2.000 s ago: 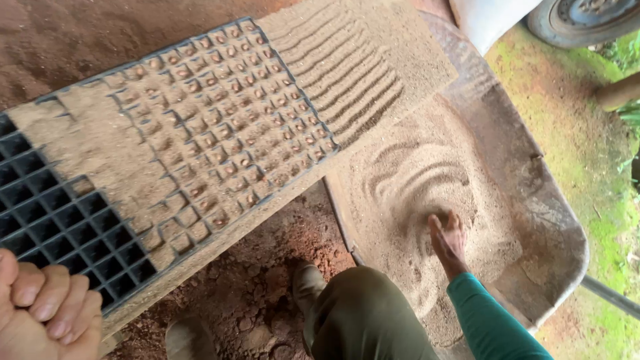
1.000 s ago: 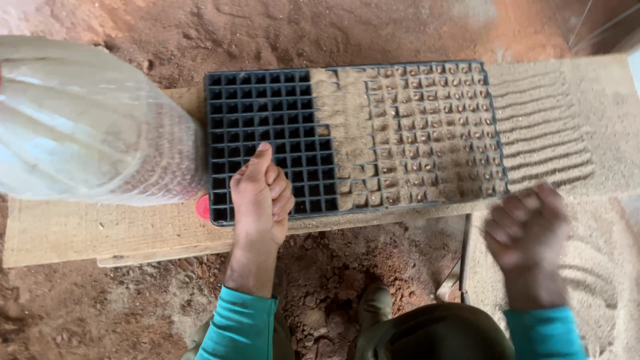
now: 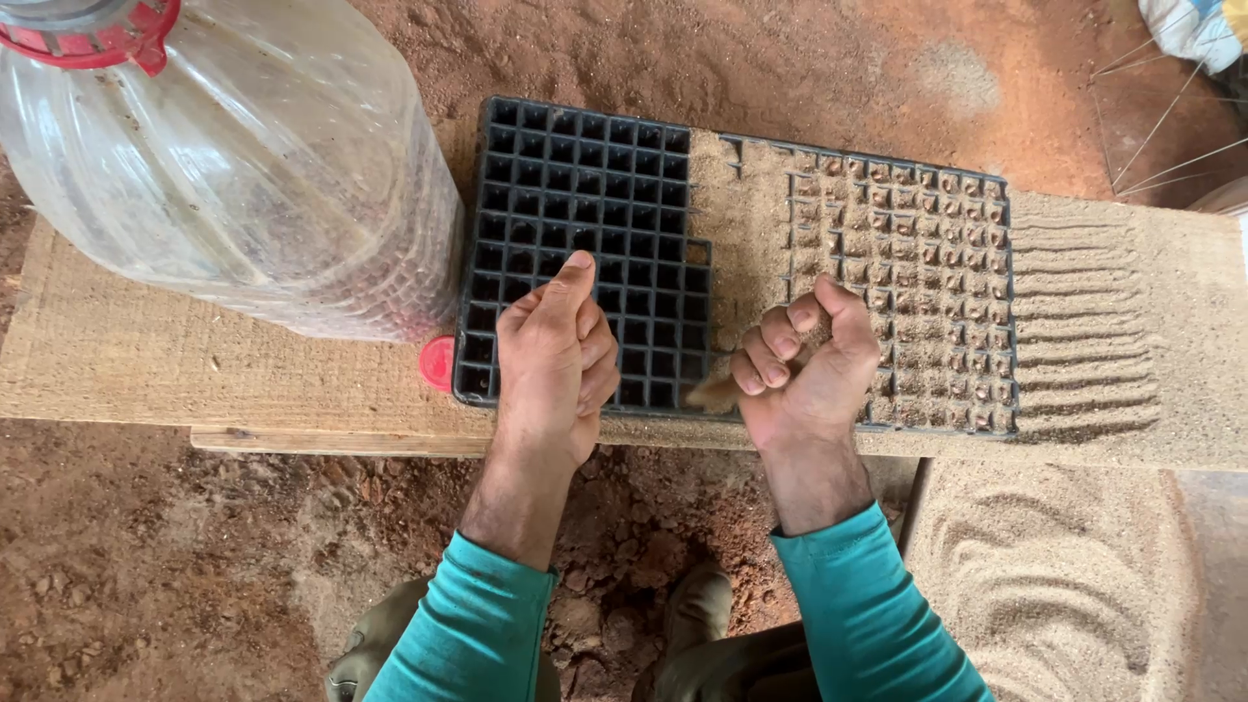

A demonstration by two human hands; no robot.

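Note:
A black plastic seedling tray (image 3: 592,166) lies across a wooden board. Its left cells are dark and unfilled, while sandy substrate (image 3: 746,219) covers the middle and fills the right cells, where small brownish pieces show. My right hand (image 3: 814,366) is curled over the tray's middle, palm partly up, around some substrate; a blurred stream of it falls by the fingers' left side onto the tray. Over the unfilled cells is my left hand (image 3: 561,356), closed with the thumb on top. Whether something is inside that fist cannot be seen.
A large clear plastic bottle (image 3: 244,166) with reddish contents stands left of the tray, beside a red cap (image 3: 437,363). The wooden board (image 3: 127,331) carries ridged loose substrate at right. Below it, a container holds more substrate (image 3: 1053,575). Wheel spokes (image 3: 1160,132) show at upper right.
My right hand has come from the substrate in the container up to the tray's middle. My left hand has moved from the tray's left edge to over its unfilled cells. The view has shifted strongly.

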